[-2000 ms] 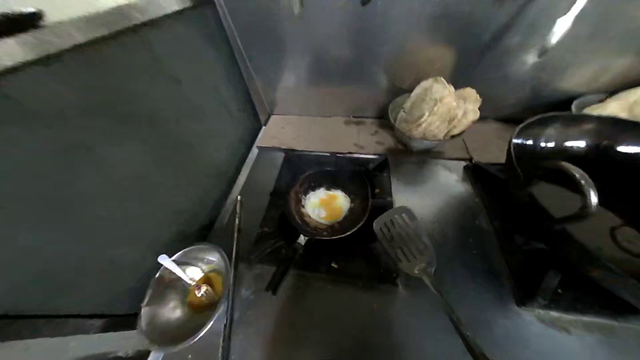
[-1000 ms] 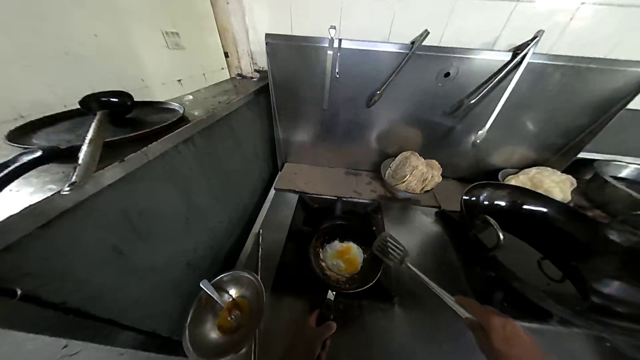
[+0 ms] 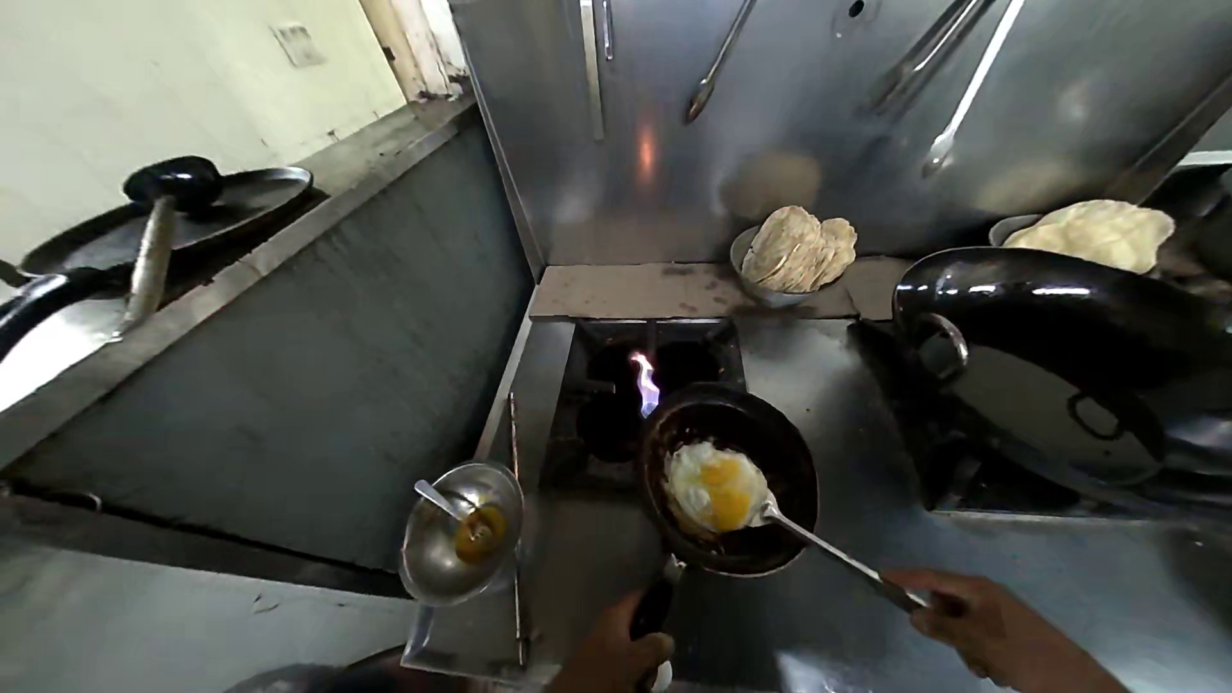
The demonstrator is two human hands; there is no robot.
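Observation:
My left hand grips the black handle of a dark frying pan, which is held over the steel counter at the burner's lower right. A fried egg with broken yellow yolk lies in the pan. My right hand holds the long handle of a metal slotted turner, its blade end at the egg's right edge, mostly hidden under the egg. A flame burns at the gas burner.
A steel bowl with a spoon and yellow-brown liquid stands left of the burner. Behind sits a bowl of flatbreads. A large black wok occupies the right side. A ledge at left bears a pan and ladle.
Both hands have come into view since the oldest frame. The pan has moved off the burner towards the lower right, uncovering a flame. The turner has moved from beside the pan to the egg.

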